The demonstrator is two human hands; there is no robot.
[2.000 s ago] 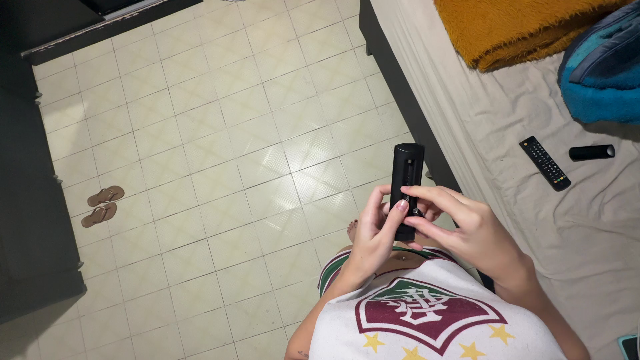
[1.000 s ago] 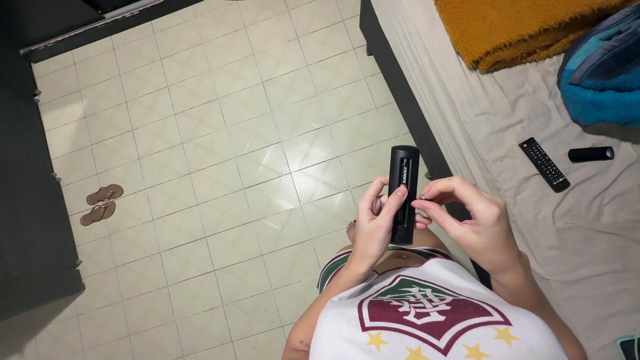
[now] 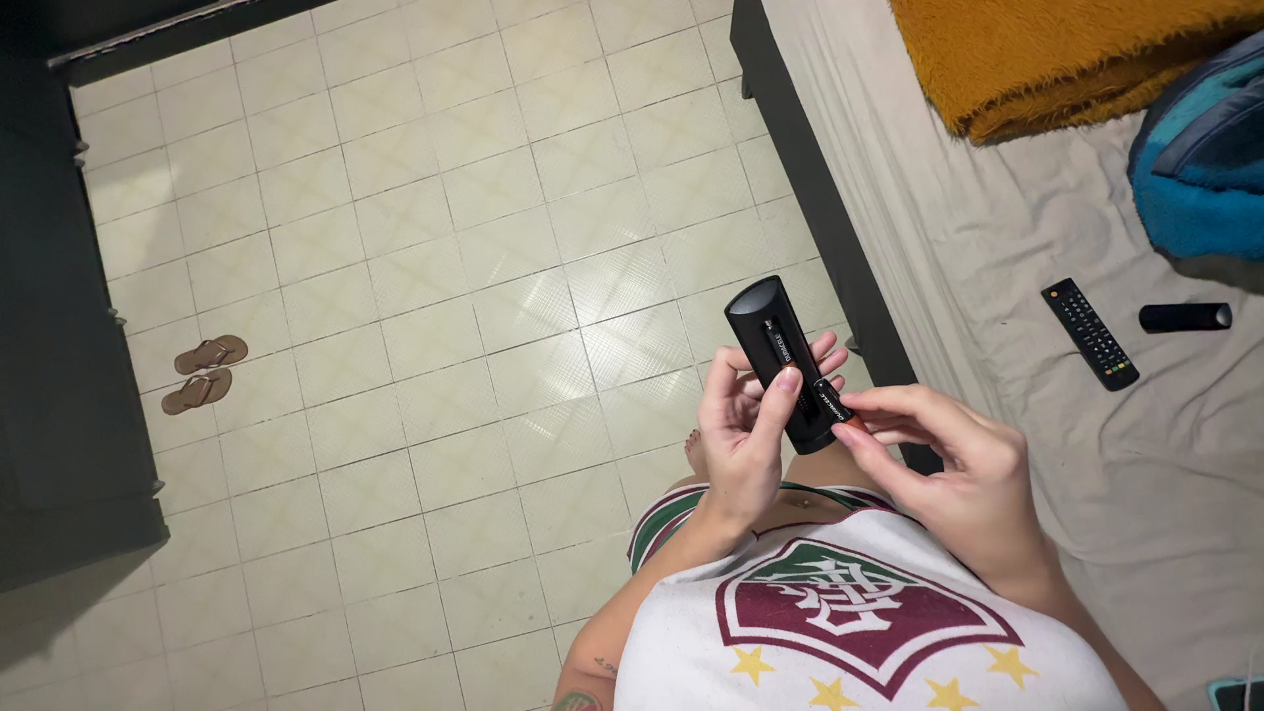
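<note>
My left hand [image 3: 752,425] holds a black remote control [image 3: 762,331] with its battery compartment facing up, the thumb pressing near a Duracell battery [image 3: 780,341] that lies in the upper part of the slot. Between the thumb and fingertips of my right hand [image 3: 933,434] is a second Duracell battery [image 3: 832,400], black with a copper-coloured end. It is tilted across the right side of the remote's lower part; whether it touches the compartment I cannot tell.
On the bed's light sheet [image 3: 1106,474] lie another black remote [image 3: 1090,334], a small black cover-like piece [image 3: 1185,317], an orange blanket [image 3: 1066,69] and a blue plush item [image 3: 1200,217]. Brown flip-flops [image 3: 204,375] rest on the tiled floor [image 3: 444,346]. A dark cabinet [image 3: 59,346] stands left.
A battery with a copper-coloured end now shows in my right fingers, close against the remote. The remote in my left hand has tilted, its top leaning further left.
</note>
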